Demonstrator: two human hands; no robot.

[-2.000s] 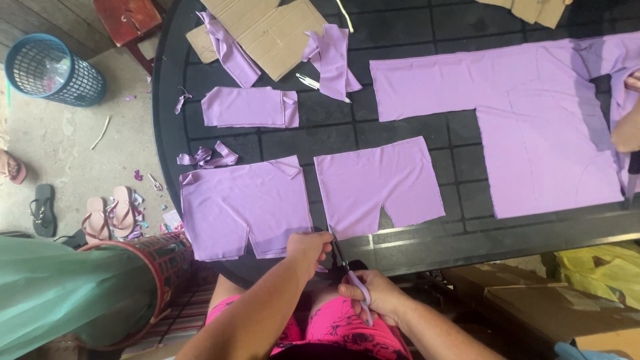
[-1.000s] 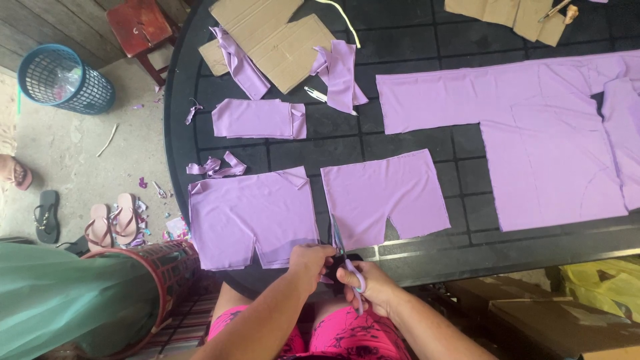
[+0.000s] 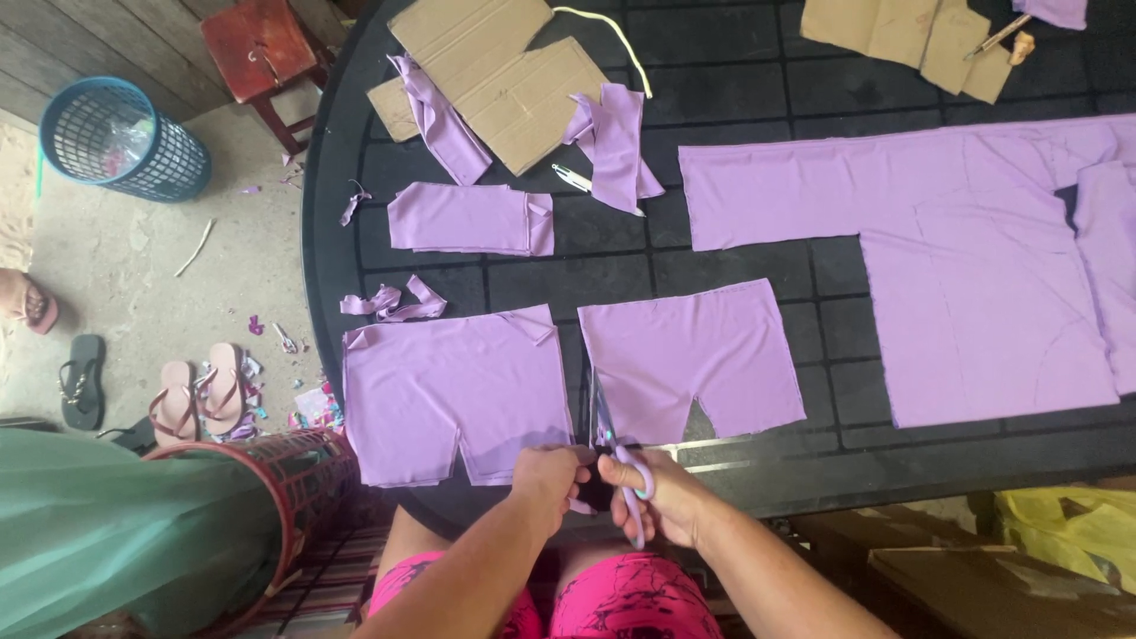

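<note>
My right hand (image 3: 661, 497) grips the lilac handles of a pair of scissors (image 3: 632, 484) whose blades point away from me, at the left edge of a shorts-shaped lilac fabric piece (image 3: 683, 355). Close beside it, my left hand (image 3: 552, 479) has its fingertips pinched near the scissors' pivot; a small lilac scrap shows below them, and whether they hold it is unclear. A stack of similar shorts-shaped pieces (image 3: 444, 390) lies to the left. Above it are a folded lilac piece (image 3: 470, 219) and twisted scraps (image 3: 395, 302). Large lilac fabric (image 3: 985, 266) spreads at the right.
Cardboard pieces (image 3: 506, 80) and a white pen (image 3: 571, 177) lie on the black table (image 3: 728, 80). On the floor at left are a blue plastic basket (image 3: 124, 142), a red stool (image 3: 257, 44) and sandals (image 3: 173, 404). A red basket with green fabric (image 3: 177, 532) stands near the table's edge.
Another person's hand and arm at the right edge, seen two seconds ago, are out of view. My hands stay close together at the scissors. The view has shifted slightly.
</note>
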